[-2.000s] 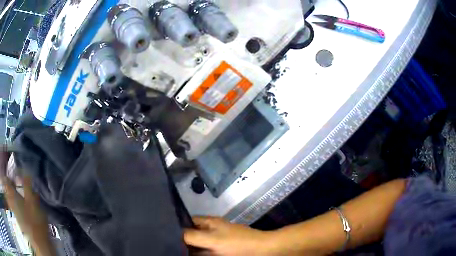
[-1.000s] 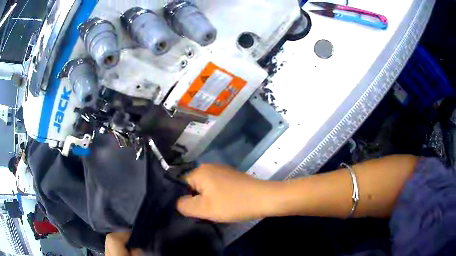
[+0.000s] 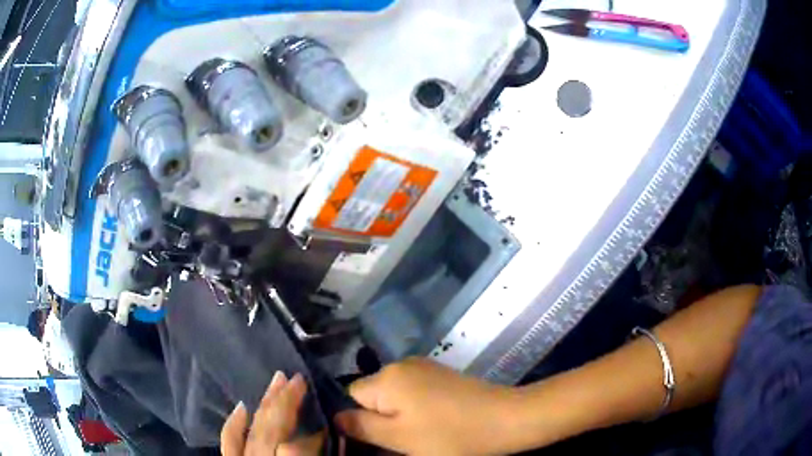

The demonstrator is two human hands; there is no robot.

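A dark grey garment (image 3: 209, 356) runs from the needle and looper area (image 3: 218, 267) of the white and blue overlock machine (image 3: 214, 169) down to the bottom edge. My right hand (image 3: 427, 405) pinches the cloth's right border between thumb and fingers, below the grey recess. My left hand (image 3: 276, 423) lies on the cloth just left of it, fingers raised and partly spread, cut off by the bottom edge. Whether it grips any cloth cannot be told. The presser foot is not clearly visible among the dark metal parts.
A grey rectangular recess (image 3: 427, 294) sits beside the orange label (image 3: 376, 191), with black lint nearby. Pink and blue snips (image 3: 619, 29) lie at the table's upper right. The ruler-marked table edge (image 3: 623, 227) curves down the right. A blue crate (image 3: 766, 125) stands beyond it.
My right hand first moved up beside the recess, then slightly down. My left hand came in from the far left to the cloth beside my right hand. The camera view has shifted.
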